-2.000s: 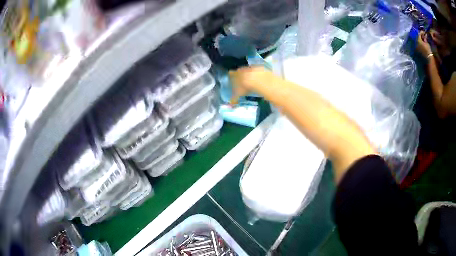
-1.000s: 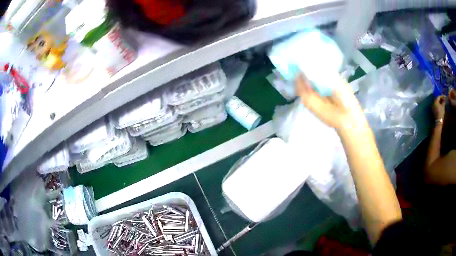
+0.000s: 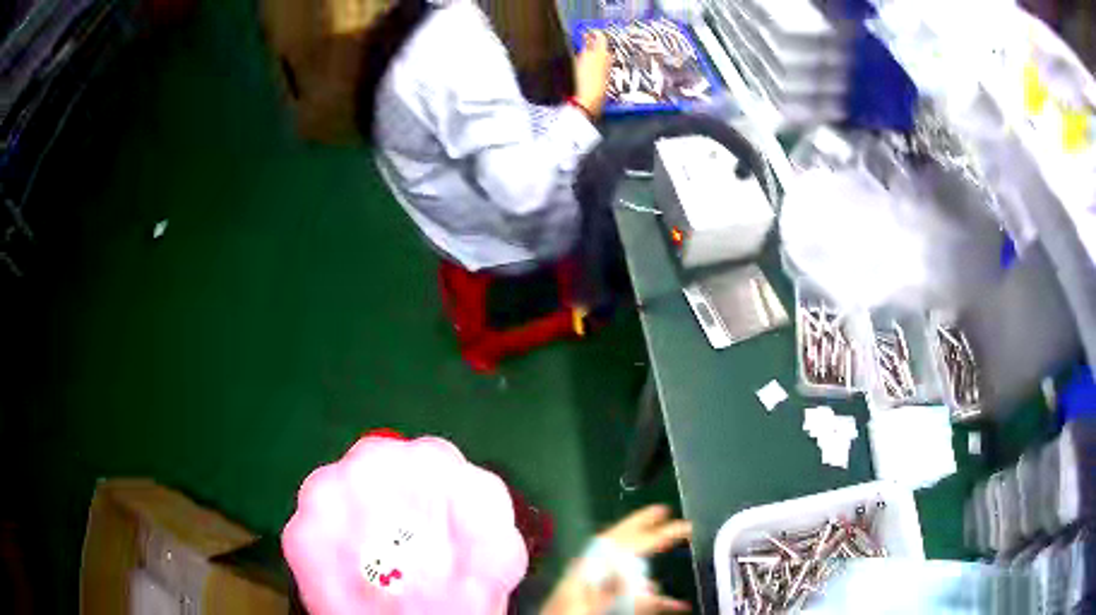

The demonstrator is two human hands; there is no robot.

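My left hand (image 3: 619, 562) is at the bottom edge, blurred, left of the bench's front edge. Its fingers look spread, with a pale whitish patch over the palm; whether it holds this is unclear. My right hand is not in view. The white plastic tub (image 3: 725, 547) of silver and reddish metal tubes (image 3: 805, 559) stands on the bench to its right. A blurred pale blue sheet (image 3: 937, 589) covers the tub's lower right part. Small white pieces (image 3: 832, 435) lie on the bench beyond the tub.
A seated person (image 3: 481, 144) on a red stool (image 3: 481, 324) reaches into a blue tray (image 3: 718, 99). Small tube-filled boxes (image 3: 829, 348), a grey device (image 3: 715, 198) and flat silver plate (image 3: 736, 306) are on the bench. A pink cushion (image 3: 409, 523) and carton (image 3: 114, 541) are lower left.
The view has swung left, to the bench's other end and the floor. The right hand with its pale blue bundle has left the picture; a hand now shows at the bottom.
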